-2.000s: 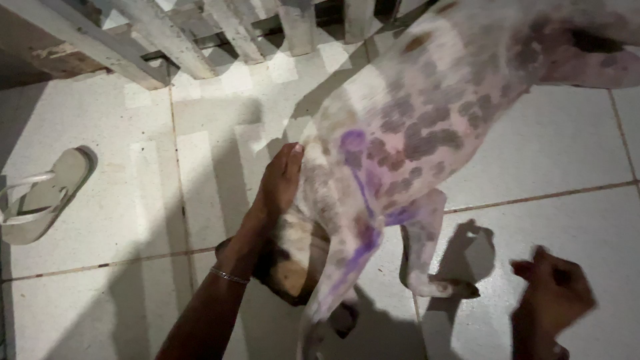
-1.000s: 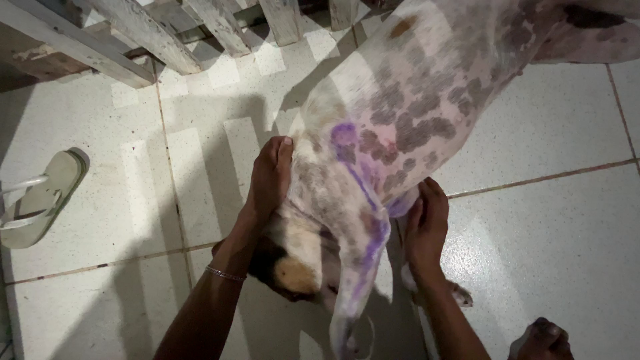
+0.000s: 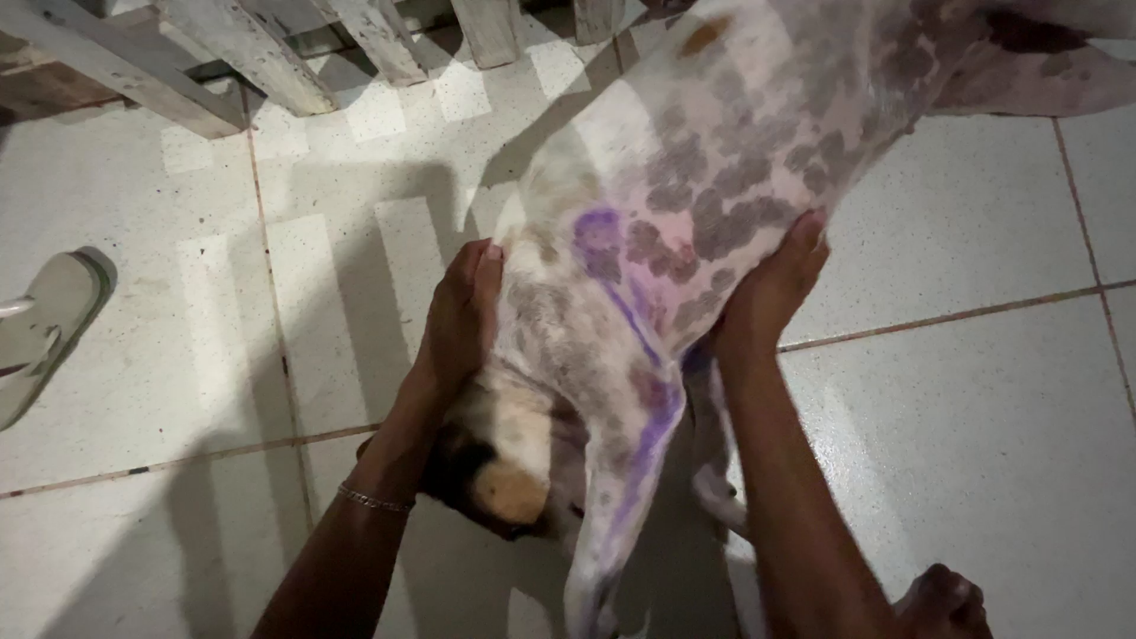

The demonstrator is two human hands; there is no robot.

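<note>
A spotted white dog point(image 3: 568, 337) lies on its side on the tiled floor, its head low at the centre and its body stretching to the upper right. Purple stain marks its chest and runs down one foreleg point(image 3: 621, 497). My left hand point(image 3: 461, 311), below which a chain bracelet point(image 3: 374, 500) circles the wrist, presses against the back of the dog's neck and shoulder. On the other side my right hand point(image 3: 772, 288) lies along the chest and belly behind the forelegs, thumb upward; its fingers are partly hidden under the body.
White wooden slats point(image 3: 373, 40) of a fence stand along the top left. A pale flip-flop point(image 3: 53, 328) rests at the left edge. Part of a bare foot point(image 3: 945, 603) shows at the bottom right. Shadows fall across the floor tiles point(image 3: 941, 426).
My right hand, apart from the dog at the lower right two seconds ago, came to its chest and has moved farther up along its underside. My left hand stays at the neck and shoulder.
</note>
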